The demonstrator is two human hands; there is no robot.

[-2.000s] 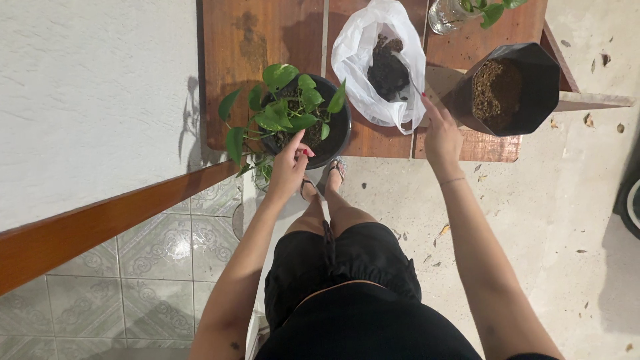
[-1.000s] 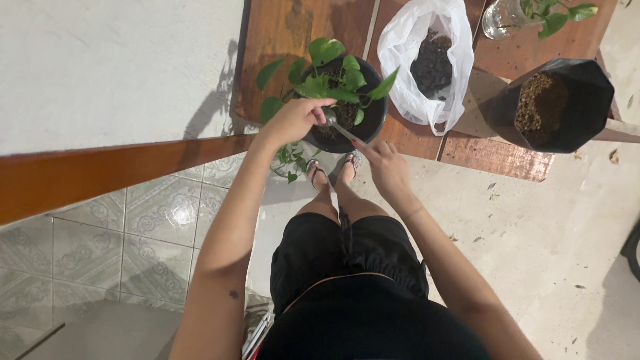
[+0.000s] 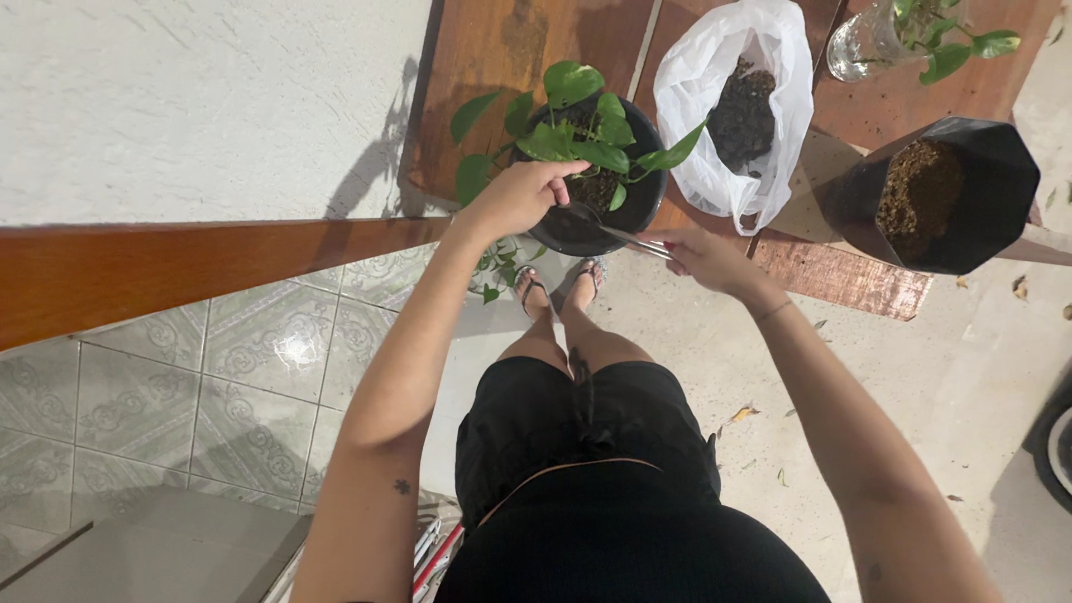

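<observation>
A leafy pothos plant [image 3: 569, 138] grows in a round black pot [image 3: 651, 197] at the edge of the wooden table. My left hand [image 3: 523, 194] is over the pot's left side, index finger extended among the lower leaves; whether it grips a stem I cannot tell. In my right hand [image 3: 699, 258] is the handle of a metal spoon [image 3: 632, 239], its bowl inside the pot near my left fingertips. Right of the pot, an open white plastic bag [image 3: 682, 109] holds dark soil [image 3: 742, 121]. Farther right, a tall black faceted planter [image 3: 988, 197] contains brown, grainy material [image 3: 917, 197].
A glass jar [image 3: 863, 50] with plant cuttings stands at the table's upper right. The wooden table [image 3: 469, 59] meets a white wall [image 3: 193, 100] on the left. Below the pot, another trailing plant [image 3: 496, 272] shows near my feet. Dry leaves [image 3: 742, 413] lie on the floor.
My right hand has moved from beside the white bag to the pot, where it now holds the spoon. My left hand remains at the plant.
</observation>
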